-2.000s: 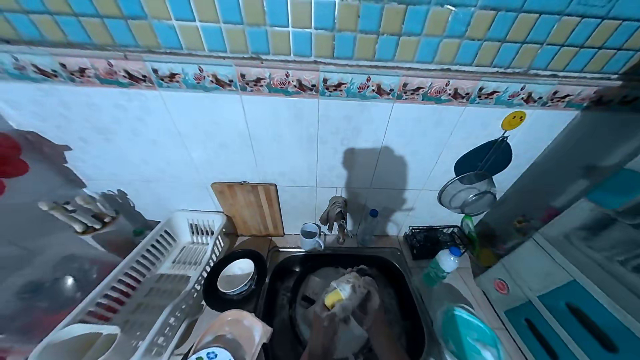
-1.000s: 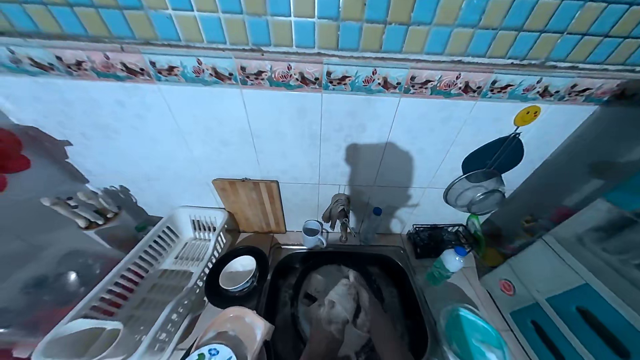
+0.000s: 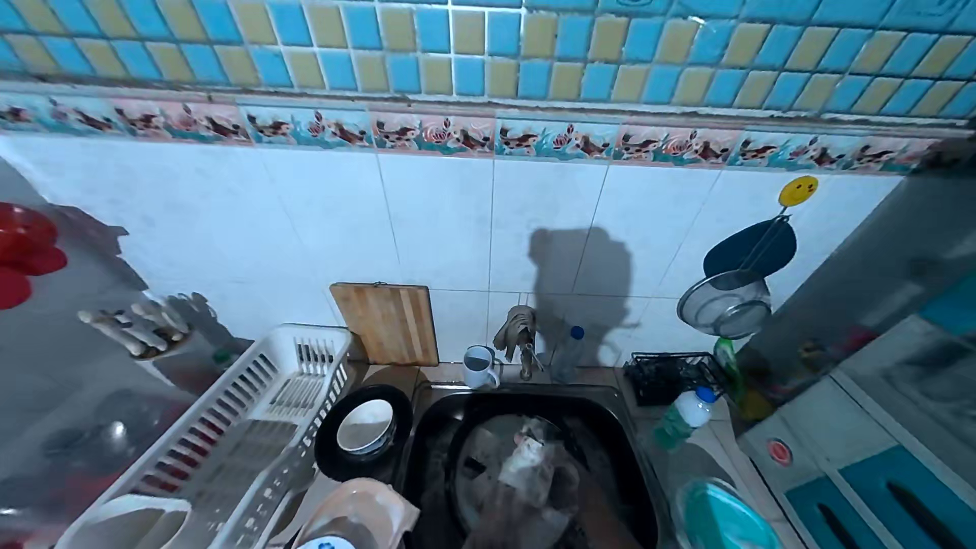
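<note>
Both hands are low in the dark sink point(image 3: 640, 488), over a large round basin point(image 3: 460, 457) that stands in it. My left hand point(image 3: 499, 507) is against a pale, wet, crumpled item point(image 3: 528, 461), perhaps a thin plastic bag or cloth. My right hand point(image 3: 583, 496) is at the right side of the same item. Both hands are blurred, so their fingers are hard to make out. A faucet wrapped in cloth point(image 3: 518, 332) rises behind the sink, with a light mug point(image 3: 479, 367) to its left and a clear bottle with a blue cap point(image 3: 568, 354) to its right.
On the left are a white dish rack point(image 3: 286, 396), a white bowl point(image 3: 365, 427) on a black plate point(image 3: 329, 450) and a peach-coloured basin point(image 3: 366, 507). A wooden cutting board point(image 3: 386, 324) leans on the wall. To the right are a black wire basket point(image 3: 671, 374), a green bottle point(image 3: 682, 418) and a turquoise tub point(image 3: 728, 518).
Two seconds ago a yellow piece, perhaps a sponge, showed at the hands; it is not visible now. The hands have shifted over the basin, and the pale item has changed shape.
</note>
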